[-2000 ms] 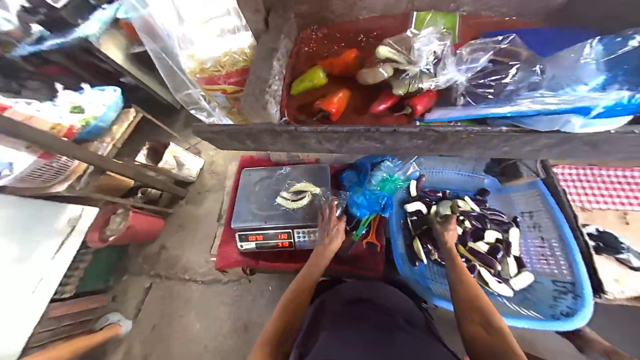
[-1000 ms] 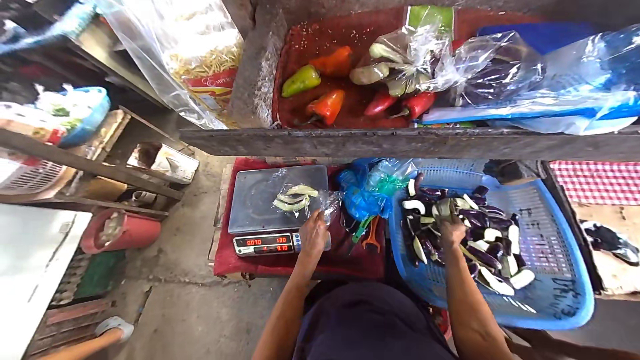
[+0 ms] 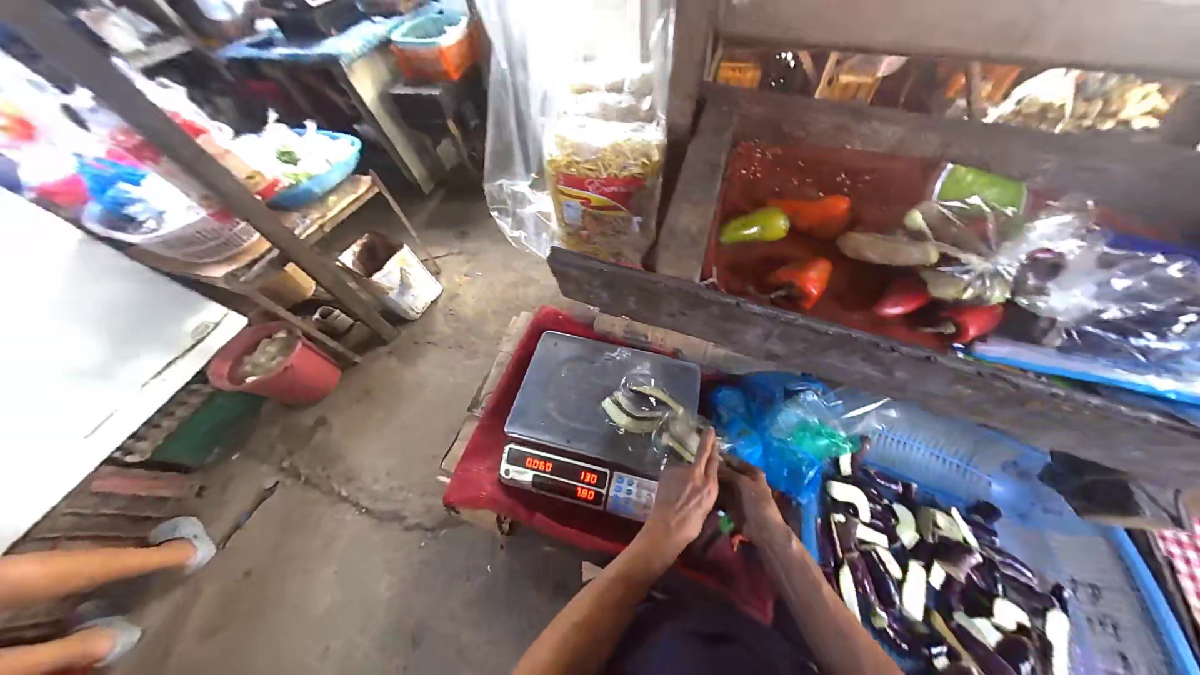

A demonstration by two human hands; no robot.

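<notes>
A digital scale (image 3: pixel 553 394) with lit red digits stands on a red cloth. On its metal plate lies a clear plastic bag (image 3: pixel 637 408) with pale vegetable slices in it. My left hand (image 3: pixel 689 487) grips the bag's open end at the plate's front right. Close against it, my right hand (image 3: pixel 750 492) is at the bag's mouth; its fingers are partly hidden, so its hold cannot be told. Cut purple and white eggplant pieces (image 3: pixel 914 562) fill part of a blue plastic basket (image 3: pixel 1139 572) on the right. Blue plastic bags (image 3: pixel 764 412) lie between scale and basket.
A wooden ledge (image 3: pixel 712 314) runs behind the scale, with red and green peppers (image 3: pixel 802 281) and bagged vegetables beyond. A bag of noodles (image 3: pixel 605 187) stands behind left. A red bucket (image 3: pixel 281 361) is on the floor at left, near another person's feet (image 3: pixel 183 544).
My right hand has moved left from the eggplant pieces in the basket to the bag on the scale, beside my left hand. The view has swung left.
</notes>
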